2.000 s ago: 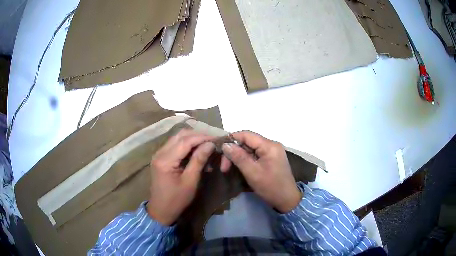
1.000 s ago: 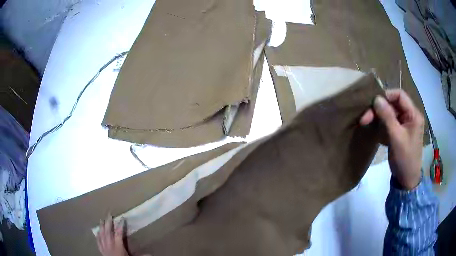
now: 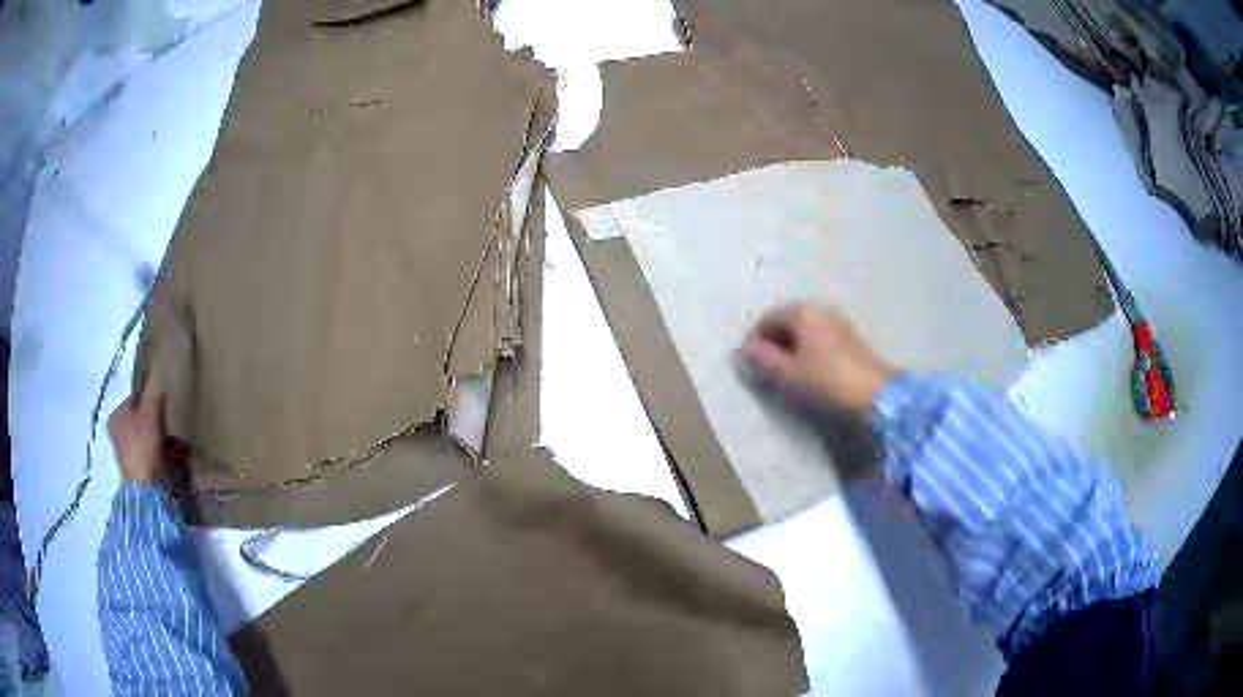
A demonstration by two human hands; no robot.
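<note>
My left hand (image 3: 139,439) grips the lower left edge of the stacked brown cut panels (image 3: 341,259); its fingertips are partly hidden by the cloth. My right hand (image 3: 818,357) is over the pale backing (image 3: 818,245) of the brown piece at the right. Its fingers are curled and blurred, and I cannot tell if they hold anything. A brown front panel (image 3: 545,586) lies in front of me with its brown side up, cut off by the bottom edge. A pale inner layer (image 3: 470,409) shows at the stack's open lower right corner.
Shears with red handles (image 3: 1149,368) lie at the right on the white table (image 3: 600,341). A bundle of grey-brown pieces (image 3: 1159,123) is at the far right edge. A thin twisted cord (image 3: 93,449) runs along the left. A loose thread loop (image 3: 266,558) lies below the stack.
The front panel has been let go and lies flat, its pale strip out of view. My left hand has moved up to the stack; my right hand has moved left onto the pale backing.
</note>
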